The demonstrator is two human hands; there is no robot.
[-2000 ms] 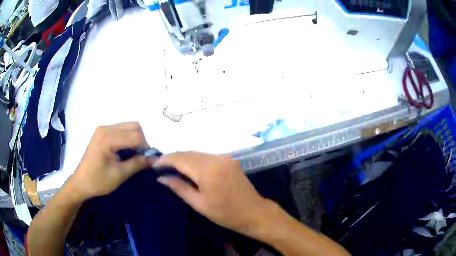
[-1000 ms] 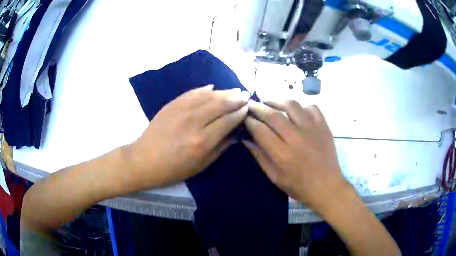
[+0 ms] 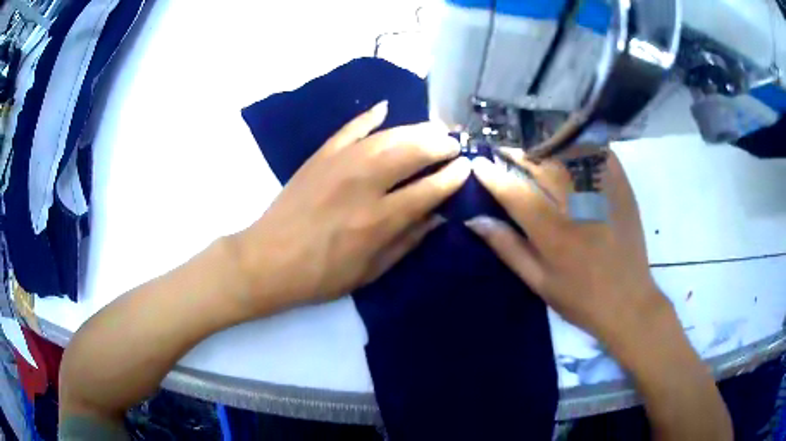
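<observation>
A navy fabric panel (image 3: 465, 319) lies on the white table and hangs over its front edge; its upper left corner spreads flat past my left hand. My left hand (image 3: 345, 202) presses and holds the panel, fingertips at the presser foot. My right hand (image 3: 569, 232) holds the fabric from the other side, thumb and fingers close to my left fingertips, partly behind the machine's tension knob (image 3: 589, 205). The presser foot and needle area (image 3: 487, 129) is just beyond my fingertips, at a small fold of the navy cloth. Whether the needle is in the cloth cannot be told.
The sewing machine head (image 3: 534, 56) fills the upper right, close above my hands. Waiting navy and grey-white cut pieces (image 3: 65, 112) lie at the table's left. A printed ruler strip (image 3: 284, 398) runs along the front edge. Part of something red shows at lower left.
The panel has gone from my hands at the table's front edge to under the machine head. Over the last second my hands have moved slightly right and closer to the presser foot; the view is nearer the head.
</observation>
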